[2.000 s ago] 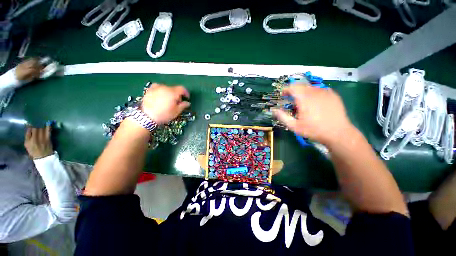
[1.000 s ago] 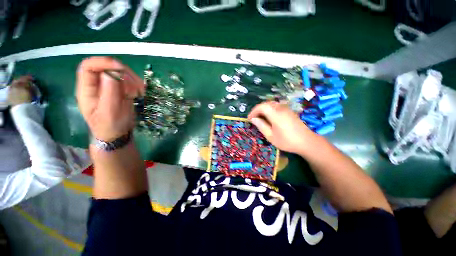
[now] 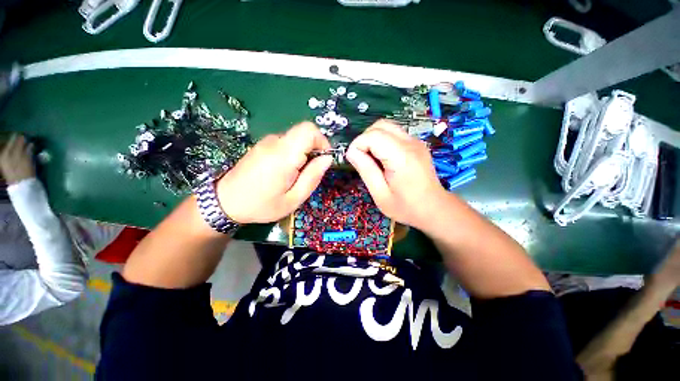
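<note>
My left hand (image 3: 277,173) and my right hand (image 3: 395,167) meet above the back edge of the parts box (image 3: 391,239). Their fingertips pinch a tiny pale piece with dark wire, perhaps a plug connector (image 3: 338,154); its details are too small to tell. The box is packed with grey-blue cell ends and red wires (image 3: 350,212), and one blue cell (image 3: 339,236) lies flat on top. A tangled pile of wired circuit board pieces (image 3: 190,141) lies left. White discs (image 3: 332,119) lie behind my hands. Blue cells with boards and wires (image 3: 466,141) lie right.
White plastic housings (image 3: 608,160) are heaped at the right, below a slanted grey upright (image 3: 615,56). A pale metal rail (image 3: 201,58) edges the green conveyor (image 3: 298,26), which carries more housings. Another person's hand and white sleeve (image 3: 37,216) are at the left; an arm shows lower right.
My left hand has come from the circuit board pile to the middle. My right hand has moved from the cells to the box's back edge. Their fingertips now meet. The view has shifted.
</note>
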